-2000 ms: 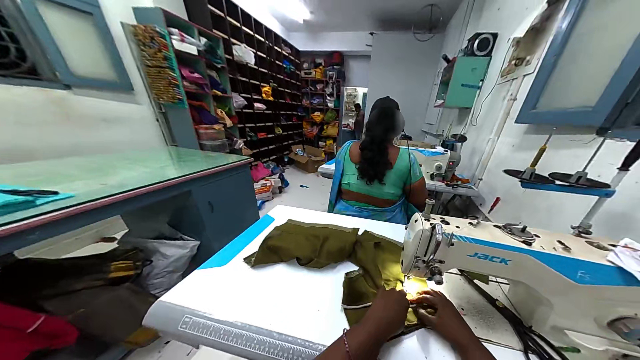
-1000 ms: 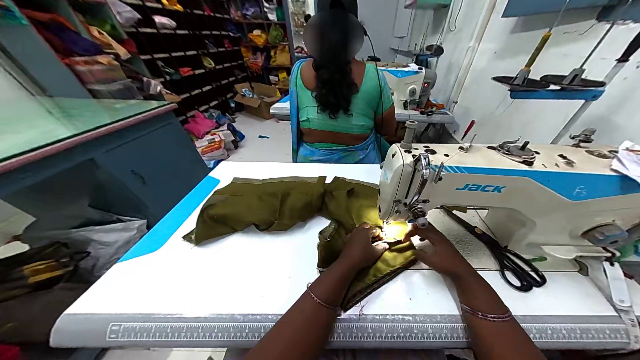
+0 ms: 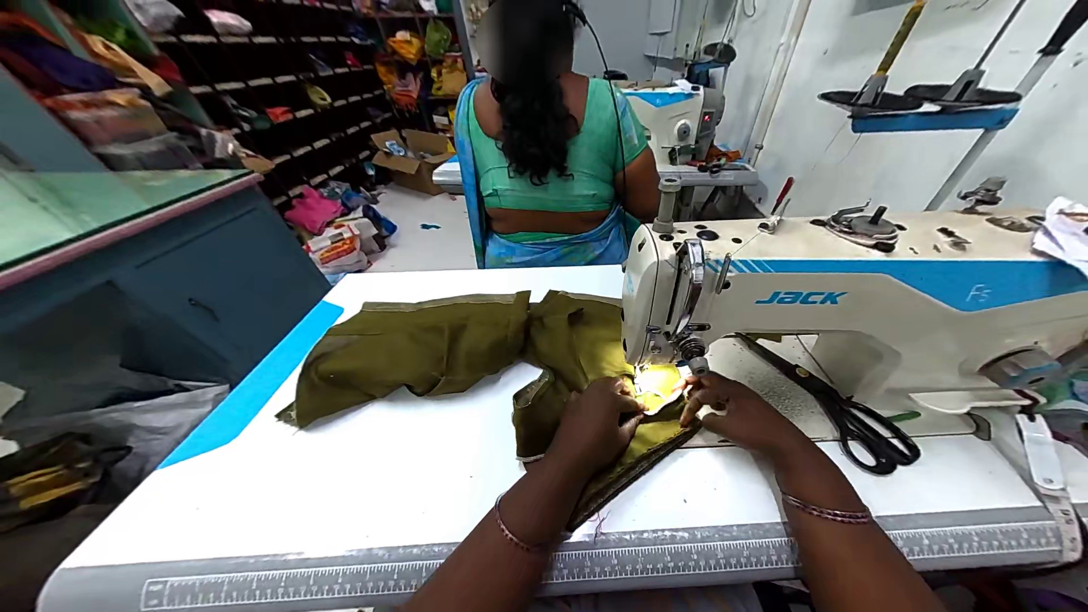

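Note:
An olive-green fabric piece (image 3: 416, 344) lies across the white table of a Jack sewing machine (image 3: 850, 289), its right part under the lit needle area. My left hand (image 3: 599, 416) presses on the cloth just left of the needle, fingers bent, thumb and fingertips at the fabric. My right hand (image 3: 735, 412) has its fingertips on the cloth's edge right of the needle. Whether either hand pinches the cloth is unclear. The needle tip is lost in the glare. Black-handled scissors (image 3: 867, 433) rest on the machine bed, right of my right hand.
A ruler strip (image 3: 340, 582) runs along the table's front edge. A person (image 3: 552, 153) sits ahead, back turned, near another sewing machine (image 3: 680, 119). A blue cabinet (image 3: 212, 289) stands at left, with shelves of cloth behind. A measuring tape (image 3: 1058, 510) hangs at the right.
The view has swung down and closer to the table. Both hands stay at the cloth by the needle.

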